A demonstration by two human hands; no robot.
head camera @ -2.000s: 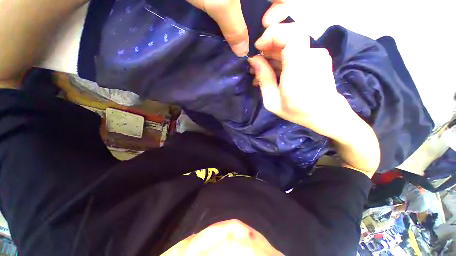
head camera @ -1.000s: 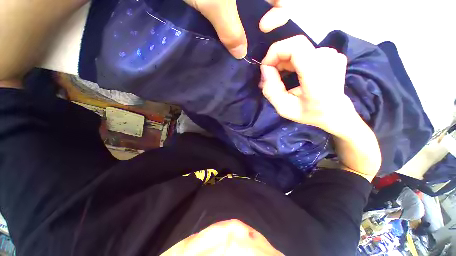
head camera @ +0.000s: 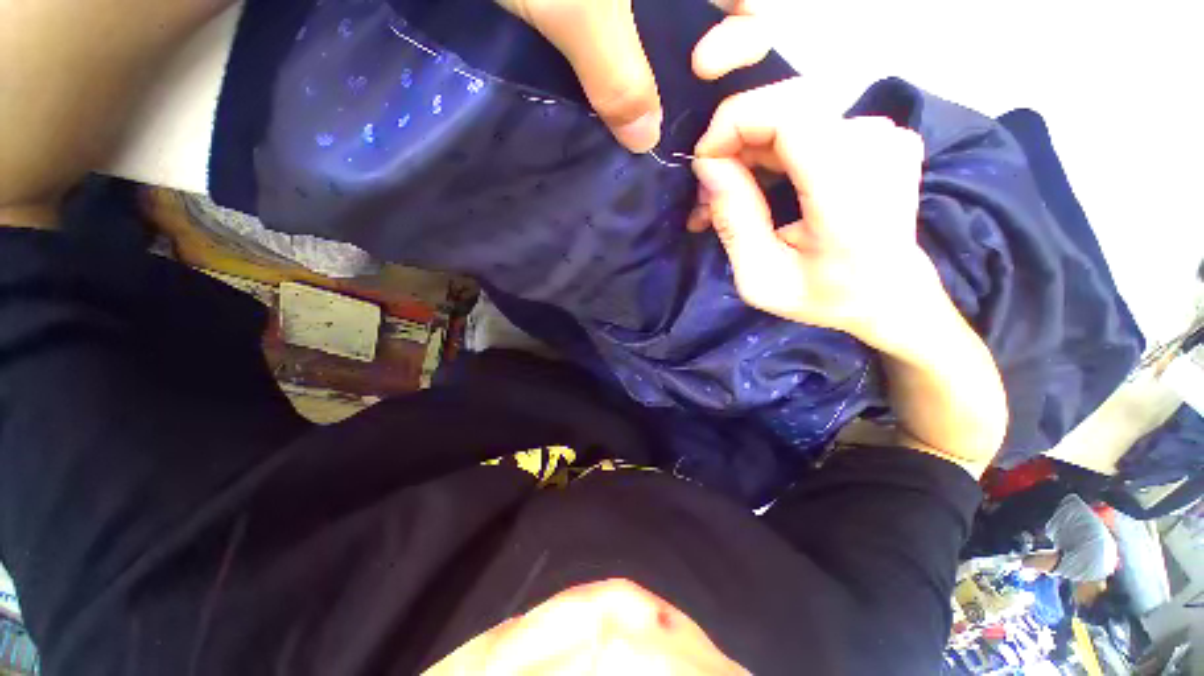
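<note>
The navy lining point(head camera: 528, 198), shiny with small pale motifs, lies across the front. It meets the matte dark facing point(head camera: 687, 66) at an edge with white basting stitches point(head camera: 436, 56). My left hand point(head camera: 601, 66) comes from the upper left; its thumb presses the cloth at that edge, its fingers mostly hidden or cut off by the top edge. My right hand point(head camera: 819, 211) pinches a thin glinting needle point(head camera: 681, 159) between thumb and forefinger, just right of my left thumb. Which end of the needle is in the cloth I cannot tell. The thread is too fine to make out clearly.
More bunched garment point(head camera: 1017, 264) lies at the right on the white table point(head camera: 1122, 79). Below the cloth at left is an open space of brownish items with a pale block point(head camera: 329, 321). Cluttered supplies point(head camera: 1017, 614) and part of a person point(head camera: 1083, 541) show at the lower right.
My right hand has moved away from my left thumb since the oldest frame, and the needle shows between them. Since the middle frame it has shifted only slightly. The person at lower right has moved a little.
</note>
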